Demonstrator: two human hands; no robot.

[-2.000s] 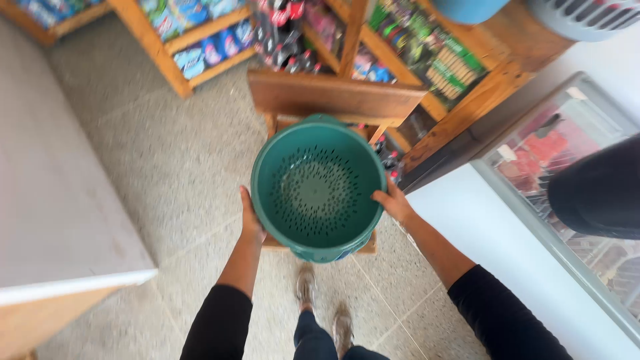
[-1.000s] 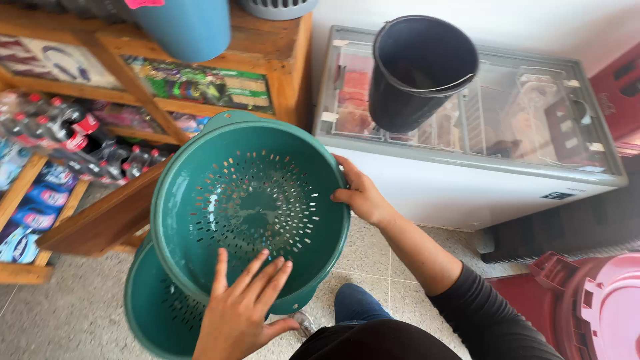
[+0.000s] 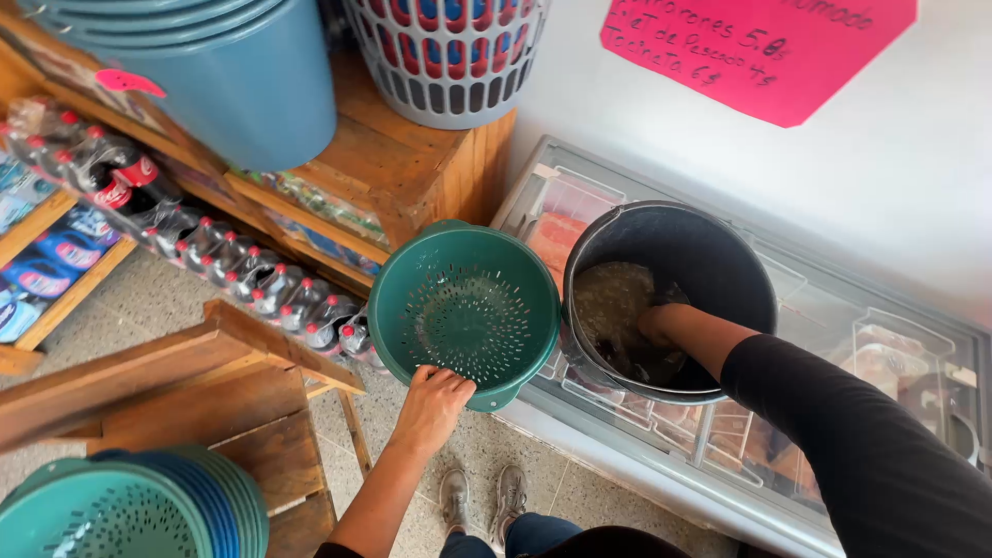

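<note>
My left hand [image 3: 440,403] grips the near rim of a green plastic colander [image 3: 465,318], which is tilted so that its perforated inside shows. Just right of the colander, a black bucket [image 3: 744,263] stands on the glass top of a chest freezer. My right hand [image 3: 659,324] reaches down inside the bucket, its fingers in or at a wet, greyish-brown cloth or murky liquid [image 3: 616,298]; which of these it is cannot be told. The fingers of that hand are hidden. At the lower left, a stack of green and blue colanders [image 3: 116,511] rests on a wooden chair.
The chest freezer [image 3: 659,488] holds packaged food. Blue buckets [image 3: 232,93] and a grey plastic basket [image 3: 457,85] stand on a wooden shelf unit [image 3: 387,163]. Packed cola bottles [image 3: 256,271] line its lower part. The wooden chair [image 3: 271,442] is at lower left. A pink handwritten sign hangs on the wall.
My right hand has let go of the green colander's rim and is now inside the black bucket. My left hand has moved from the colander's inside to its rim. The view has shifted.
</note>
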